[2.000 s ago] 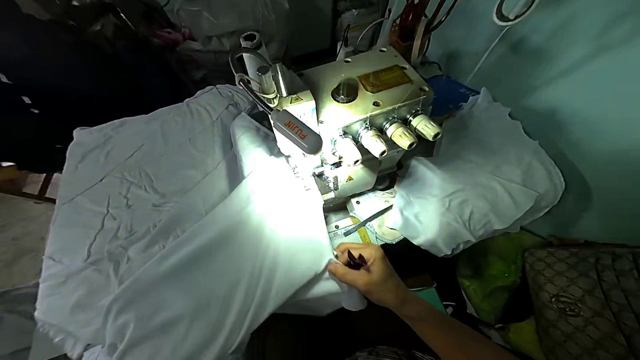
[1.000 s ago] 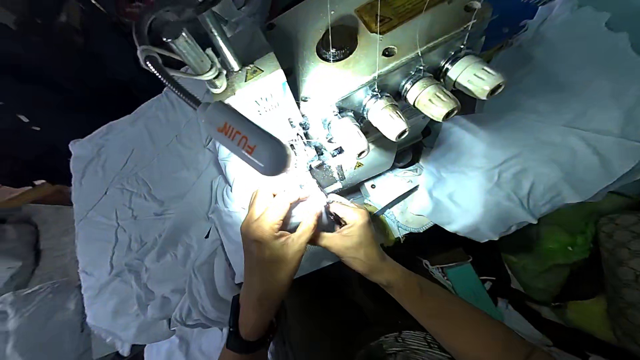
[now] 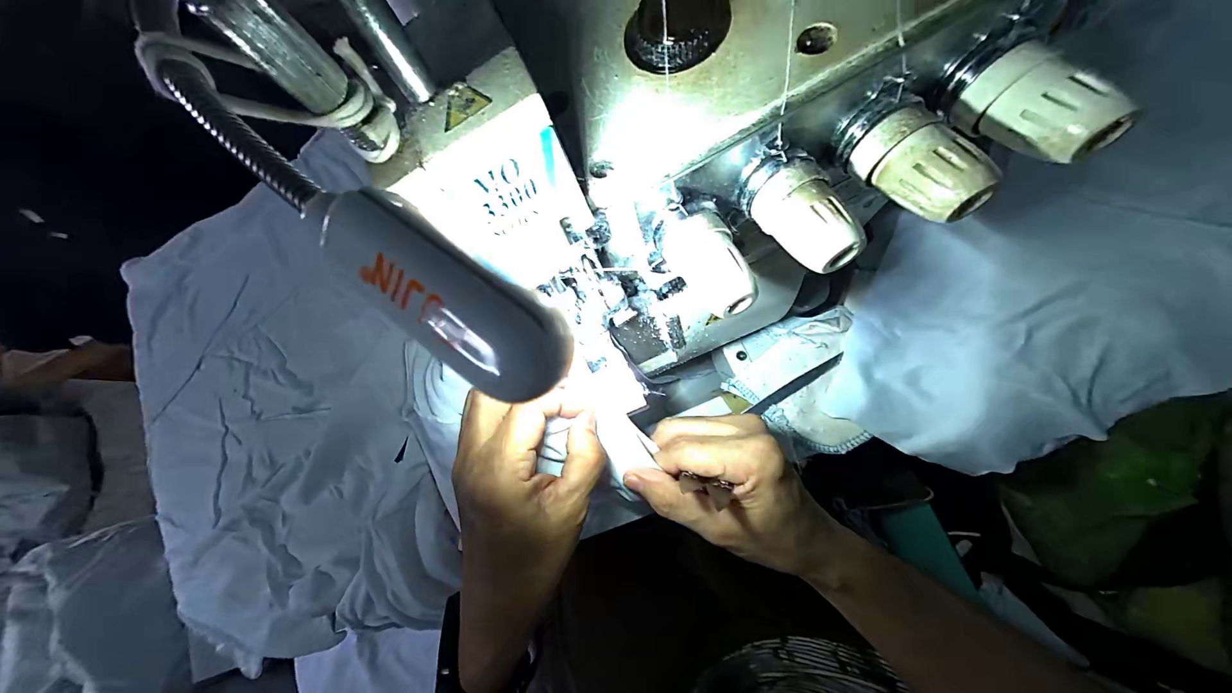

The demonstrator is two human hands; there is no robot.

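An overlock sewing machine (image 3: pixel 597 173) fills the upper middle, its needle area brightly lit by a gooseneck lamp (image 3: pixel 443 298). Just below that area, my left hand (image 3: pixel 525 462) pinches pale fabric (image 3: pixel 553 448) between thumb and fingers. To its right, my right hand (image 3: pixel 722 481) grips the fabric's edge with thumb and index finger. A small dark metal tool (image 3: pixel 707 484), perhaps thread snips, is tucked in the right palm. The rest of the pale cloth (image 3: pixel 289 423) spreads in folds at the left. Glare hides where the fabric meets the presser foot.
Several tension dials (image 3: pixel 808 217) line the machine's front. More pale fabric (image 3: pixel 1049 318) hangs at the right, above a green bag (image 3: pixel 1126 491). The lamp head hangs close above my left hand. Wrapped bundles (image 3: pixel 96 597) lie at the lower left.
My left hand, out of view in the oldest frame, is now at the fabric beside my right hand. The view has moved much closer to the machine.
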